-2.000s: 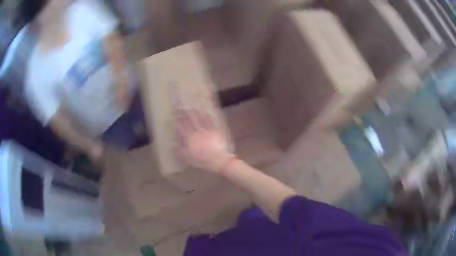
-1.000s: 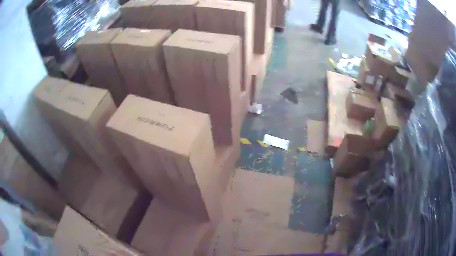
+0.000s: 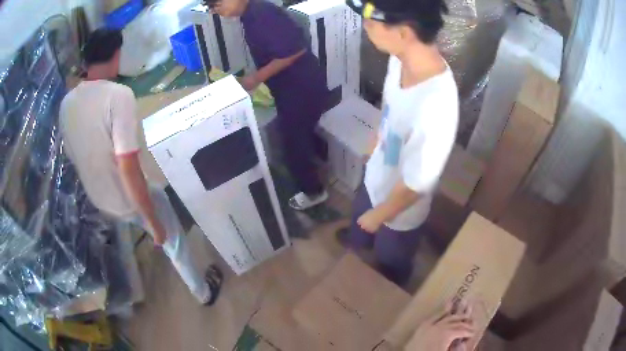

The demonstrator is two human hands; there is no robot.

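A brown outer carton (image 3: 491, 253) with dark FURRION print stands tilted in view at the lower right. My right hand (image 3: 446, 332) rests on its printed face, fingers slightly spread and covering part of the lettering. The hand is cut off by the bottom edge. It is not closed around the carton. A lower brown carton surface (image 3: 350, 305) with small print lies to the left of it. My left hand is not in view.
A white printed retail box (image 3: 219, 171) stands between three people at left and centre. More white boxes stand behind. Film-wrapped goods (image 3: 41, 206) line the left, yellow forks (image 3: 79, 332) sit lower left, and brown cartons (image 3: 518, 137) stand right.
The view has swung from the carton rows and aisle to three people and white boxes. My right hand, out of view one second ago, now shows on a carton.
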